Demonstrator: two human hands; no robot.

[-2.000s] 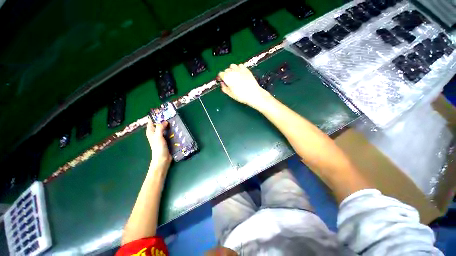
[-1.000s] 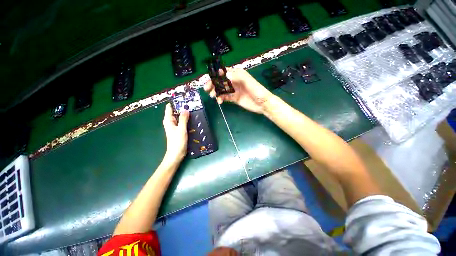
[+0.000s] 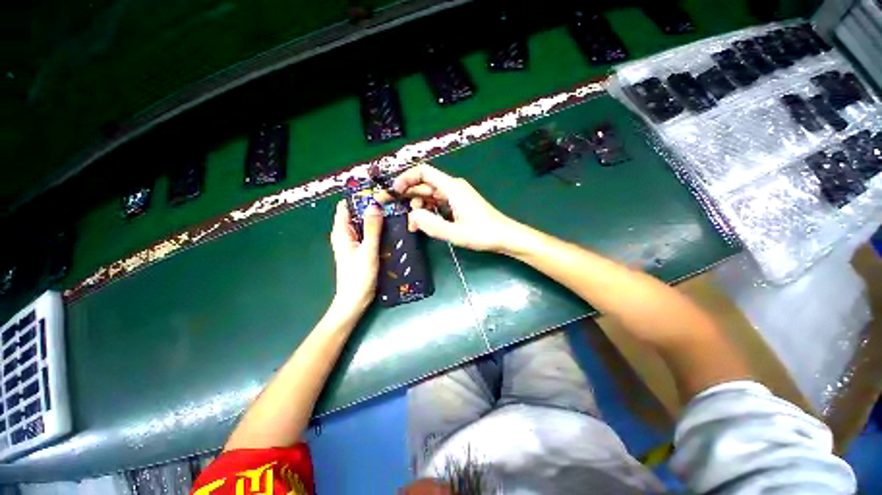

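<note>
A dark phone unit (image 3: 403,259) with small orange and white marks lies on the green bench mat, its board end towards the conveyor. My left hand (image 3: 356,253) grips its left side near the board end. My right hand (image 3: 447,210) is at the board end with its fingertips on a small black cover (image 3: 383,182), mostly hidden by the fingers. The cover is over or touching the board area; its exact seating cannot be told. Several loose black covers (image 3: 549,153) lie on the mat to the right.
A conveyor belt (image 3: 319,135) with spaced phones runs beyond the chipped edge strip (image 3: 235,212). A clear blister tray (image 3: 720,145) with black covers is at right, above a cardboard carton (image 3: 720,307). A white slotted tray (image 3: 60,372) is at left.
My right hand has brought the black cover from beside the phone down to its board end. Earlier, that hand was near the loose covers. Belt phones appear shifted right, as does the view.
</note>
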